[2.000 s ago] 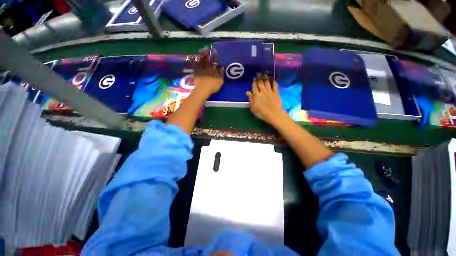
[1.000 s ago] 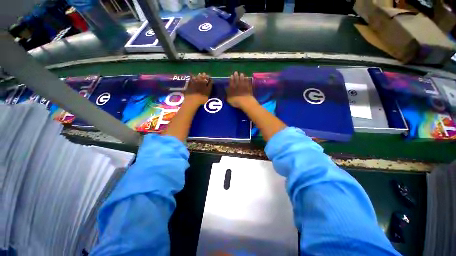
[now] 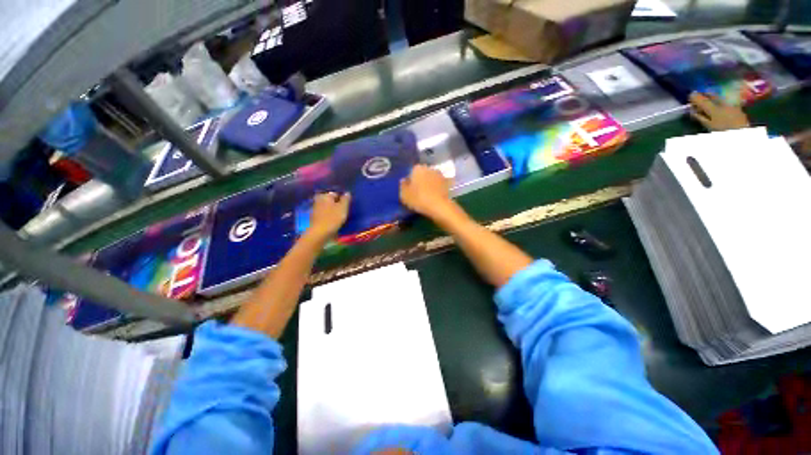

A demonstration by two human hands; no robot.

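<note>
A navy logo panel [image 3: 378,171] lies over a multicolour printed carton and the edge of an open grey tray box [image 3: 437,142] on the conveyor. My left hand [image 3: 330,213] is at the panel's lower left edge, fingers curled on it. My right hand [image 3: 426,190] grips its right edge. A box with a navy logo panel [image 3: 240,233] lies to the left of my hands. A white slotted insert sheet [image 3: 369,355] lies on the bench in front of me.
A left insert stack [image 3: 80,391] leans at lower left; a right insert stack [image 3: 742,227] stands right. Small black objects [image 3: 590,242] lie between. A grey post [image 3: 98,283] crosses the left. Another person's hand [image 3: 718,114] is over the line at right. A brown carton [image 3: 560,27] stands beyond.
The view has turned to the right. My hands have left the box with the navy panel and moved right, taking hold of the loose navy panel. The right stack and another person's hand have come into view.
</note>
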